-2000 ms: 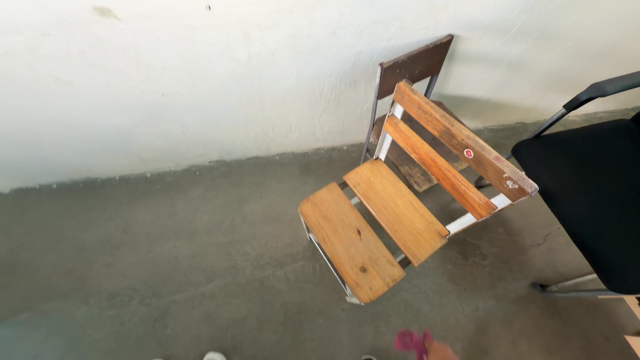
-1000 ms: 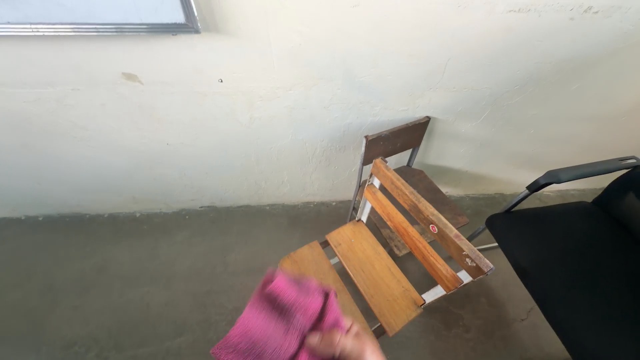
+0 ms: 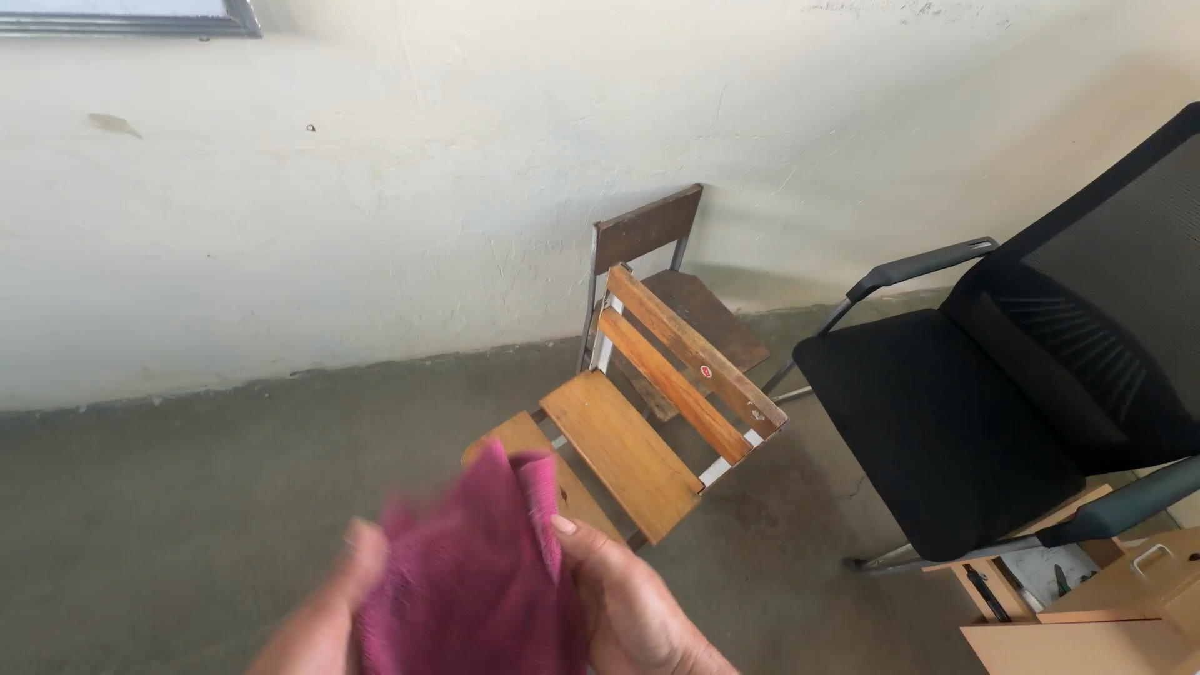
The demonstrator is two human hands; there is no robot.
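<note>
A magenta cloth (image 3: 469, 572) hangs bunched between my two hands at the bottom of the head view. My right hand (image 3: 633, 595) grips its right edge, with the thumb on top. At its left edge is my left hand (image 3: 328, 600), blurred, thumb up and seemingly closed on the fabric. Behind the cloth stands a wooden slatted chair (image 3: 619, 450) with a white metal frame; the cloth covers part of its front seat slat in view.
A darker wooden chair (image 3: 647, 230) stands against the wall (image 3: 394, 187). On the right is a black office chair (image 3: 937, 431) with armrests. An open wooden drawer (image 3: 1022, 581) holds small items below it. A framed board (image 3: 131, 21) hangs upper left.
The magenta cloth and my right hand have come up from the bottom edge. My left hand, not seen before, is now at the cloth's left side. The view has shifted, showing more of the office chair.
</note>
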